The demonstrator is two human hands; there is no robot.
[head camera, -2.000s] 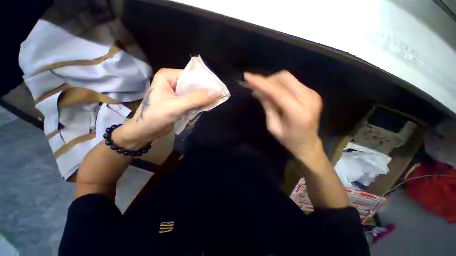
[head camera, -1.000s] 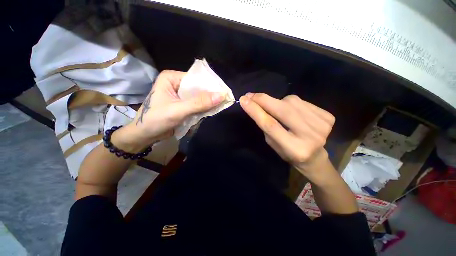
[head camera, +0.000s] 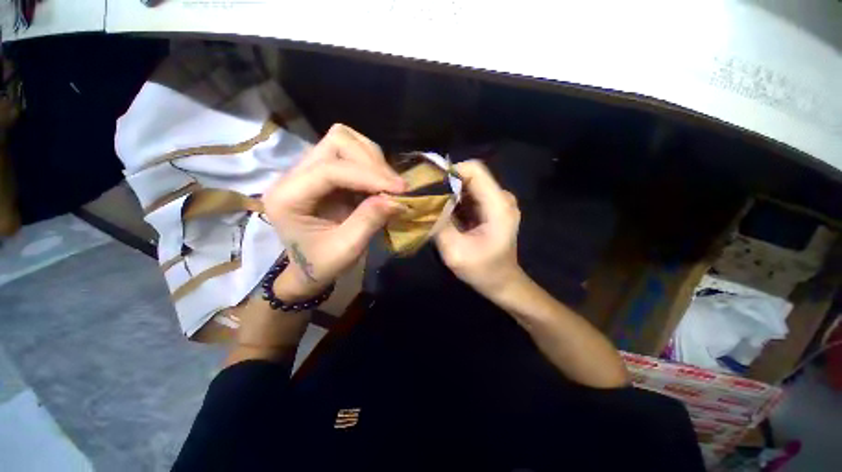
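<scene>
A small sewn piece (head camera: 417, 214) is held between my two hands above my black-clothed lap. Its tan face and a black band show, with a white layer along its right edge. My left hand (head camera: 337, 198) pinches the tan cloth at its left side between thumb and fingers. My right hand (head camera: 480, 226) grips the white edge at its right side; its fingertips are partly hidden behind the cloth. No tool shows in either hand. A white heap with tan stripes (head camera: 208, 207) lies at the left beside my left forearm.
A white table (head camera: 554, 46) curves across the top. At right are an open cardboard box with white scraps (head camera: 734, 323), a dark phone-like object (head camera: 774, 224) and a red-and-white printed carton (head camera: 711, 392). Part of a dark-clothed person (head camera: 88, 120) shows at upper left.
The piece went from mostly white to showing tan and black. My right hand, earlier apart and then pulling a fine white thread at the corner, now holds the piece's edge. The view has shifted left.
</scene>
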